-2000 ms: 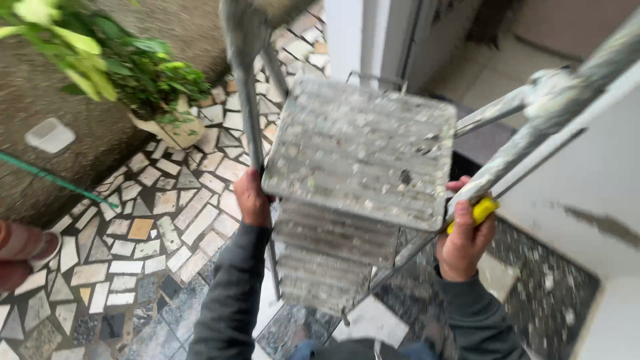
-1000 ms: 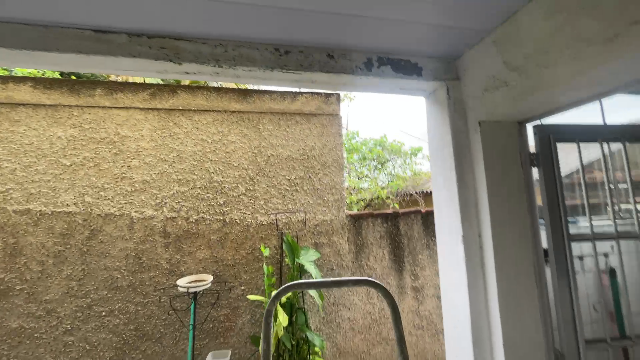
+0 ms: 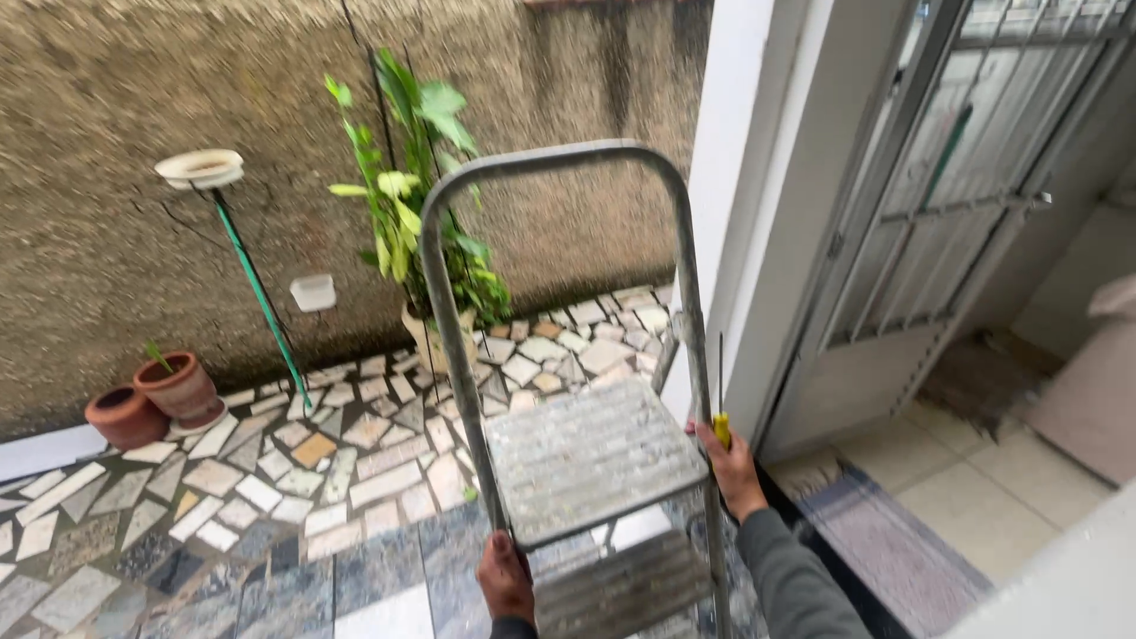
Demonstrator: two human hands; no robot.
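Observation:
A paint-spattered metal step ladder (image 3: 595, 461) stands upright in front of me, its rounded top rail above the ridged upper step. My left hand (image 3: 508, 577) is wrapped around the ladder's left side rail, just below the level of the upper step. On the other side, my right hand (image 3: 735, 466) grips the right rail and also holds a yellow-handled screwdriver (image 3: 722, 429), whose thin shaft points up. A lower step shows beneath the upper one. The ladder's feet are out of view.
A white post (image 3: 741, 177) and a barred metal door (image 3: 941, 195) are at the right, with a woven rug (image 3: 887, 541) in the doorway. Beyond the ladder are a potted plant (image 3: 439, 337), a green stand (image 3: 257, 293) and terracotta pots (image 3: 180, 390) by a rough wall.
The view has swung up and back down. Two seconds ago the ladder's upper step was tilted up between both hands; now the top rail rises beyond it. The screwdriver's shaft now shows.

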